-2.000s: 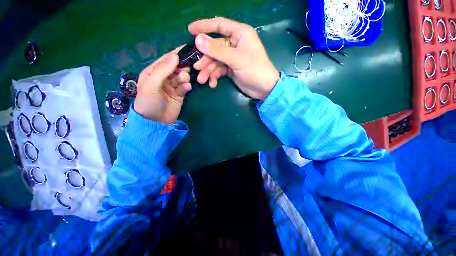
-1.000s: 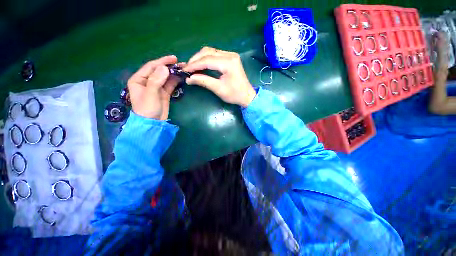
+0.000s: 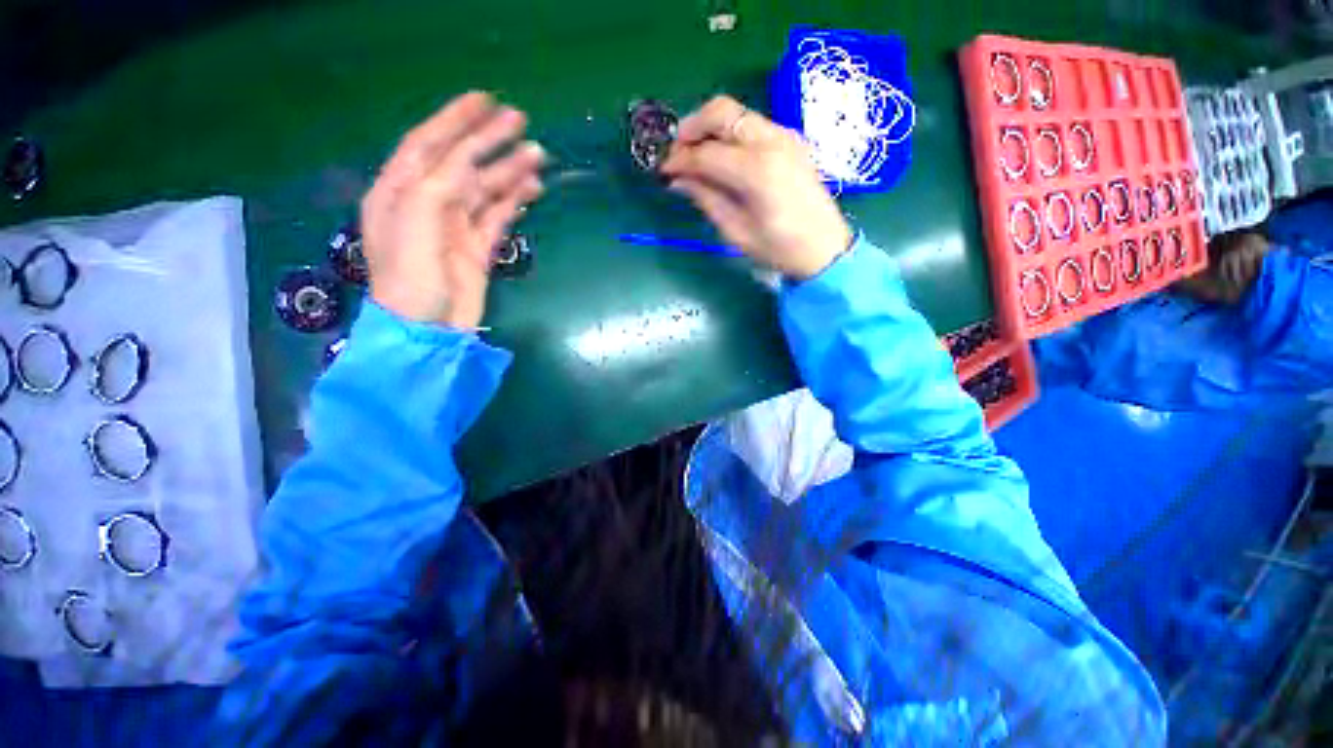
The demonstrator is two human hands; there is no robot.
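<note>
A dark round unit with a shiny centre is at the fingertips of my right hand; its thumb and fingers are closed at the unit's right edge. A blue stick lies on the green bench below that hand, its right end partly hidden. My left hand is raised over the bench, fingers apart and blurred, with nothing seen in it. More dark round units lie beside and partly behind my left hand. The blue box of thin white loops is just right of my right hand.
A white sheet with spaced metal rings lies at left. A red compartment tray with rings is at right, above a red bin of small dark parts. A grey-white tray and another person's blue sleeve are at far right.
My hands have moved apart. The dark unit is now at my right fingertips, away from my left hand, which has opened. The blue stick now shows on the bench. The camera view has shifted.
</note>
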